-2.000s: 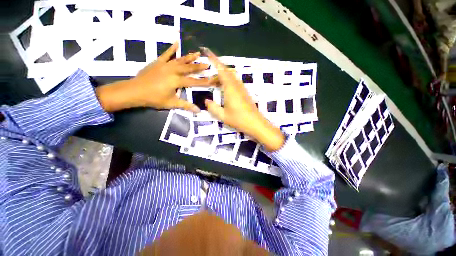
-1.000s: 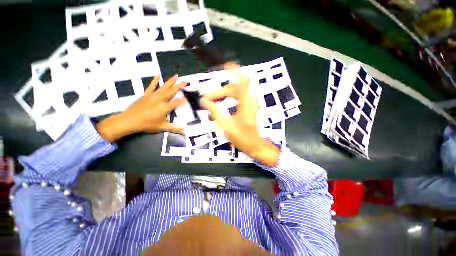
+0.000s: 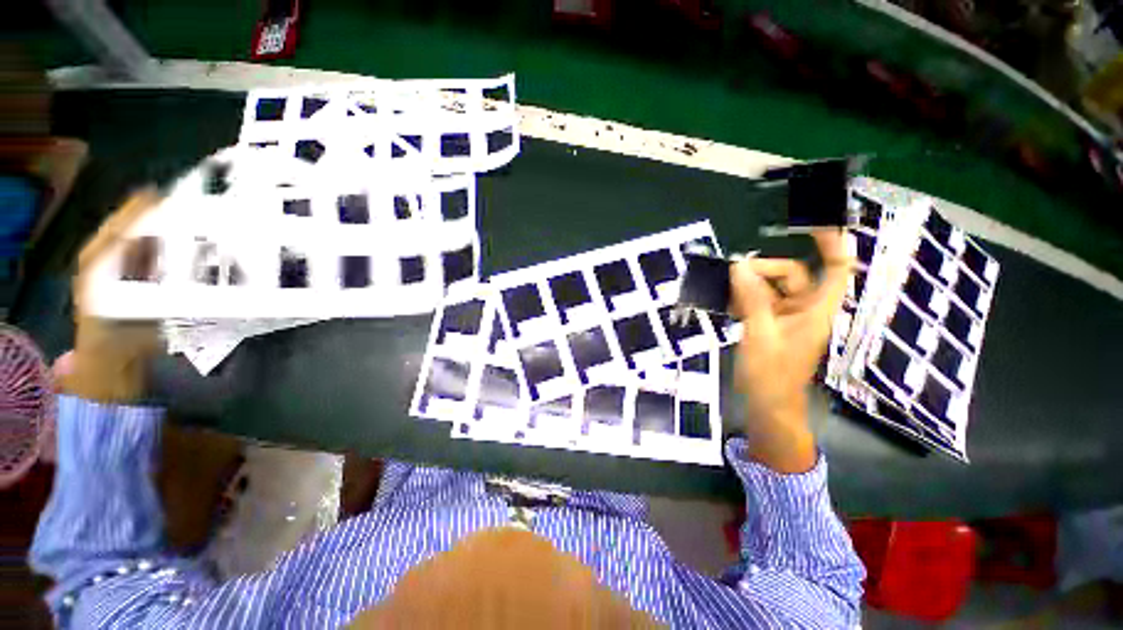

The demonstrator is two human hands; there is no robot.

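Note:
My left hand (image 3: 108,314), at the far left and blurred, grips the left end of a white lattice carrier sheet (image 3: 323,234) lying over the pile of similar sheets. My right hand (image 3: 782,326) is right of the middle sheets, with a dark square screen film (image 3: 706,283) at its thumb and index finger. Another dark square film (image 3: 818,195) with pale edge strips hangs from its raised fingertips; whether several overlap there is unclear. Filled film sheets (image 3: 591,316) with rows of dark squares overlap in the middle of the bench.
A stack of filled sheets (image 3: 917,332) lies at right, beside the right hand. The bench's worn pale edge strip (image 3: 616,133) runs beyond, then the green conveyor (image 3: 419,37) with a red phone (image 3: 273,35). A pink fan (image 3: 19,400) is at left, a red stool or bin (image 3: 917,566) below right.
My hands have moved apart from the middle sheets. The left went left and took hold of a lattice sheet. The right moved right with dark films at its fingers.

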